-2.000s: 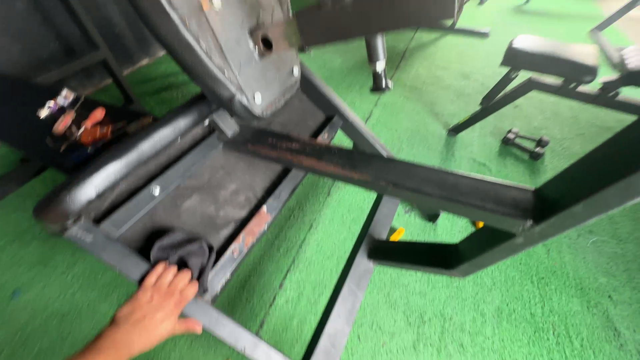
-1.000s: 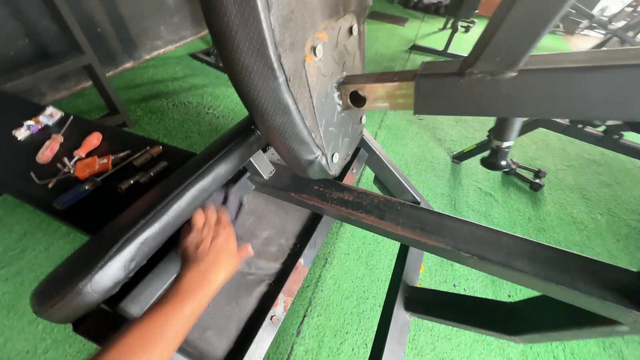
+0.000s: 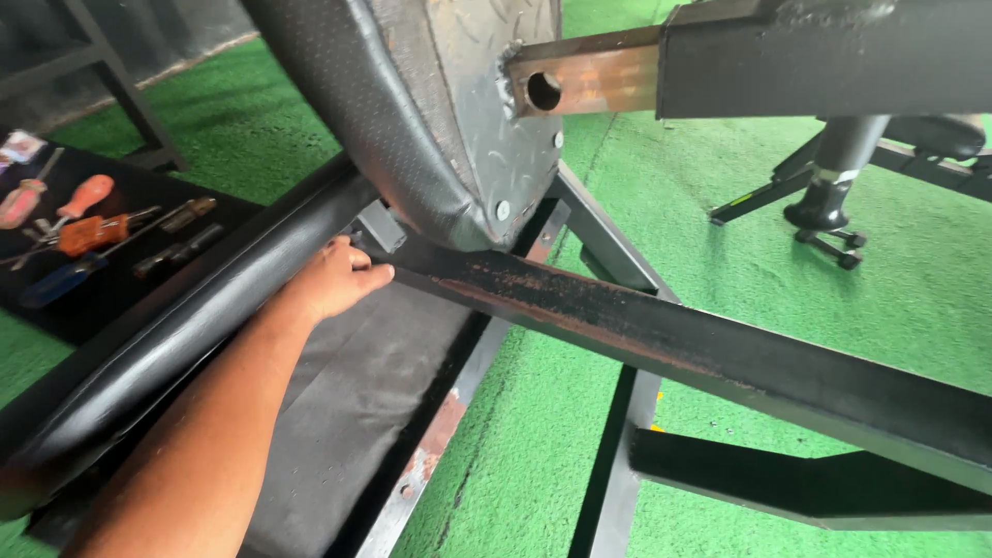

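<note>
My left hand (image 3: 341, 279) reaches in from the lower left, fingers bent down at the inner end of the black padded cushion (image 3: 209, 287), beside a short grey metal bracket (image 3: 380, 226). Something dark shows at the fingertips; whether it is a cloth held there, I cannot tell. Under the wrist lies a flat black panel (image 3: 349, 387). A worn black steel beam (image 3: 589, 310) runs right from near the hand. Above it stands a second black pad (image 3: 372, 101) with a bolted tread-pattern metal plate (image 3: 496, 116). My right hand is out of view.
Screwdrivers with an orange handle (image 3: 93, 234) and a blue handle (image 3: 62, 279) lie with other tools on a black surface at left. A square steel tube (image 3: 814, 62) crosses the upper right. A small dumbbell (image 3: 829, 249) lies on green turf beyond the frame's angled legs (image 3: 620, 240).
My left hand has moved from a dark cloth near the frame's outer edge, along the cushion, to its inner end by the bracket. The view has come closer.
</note>
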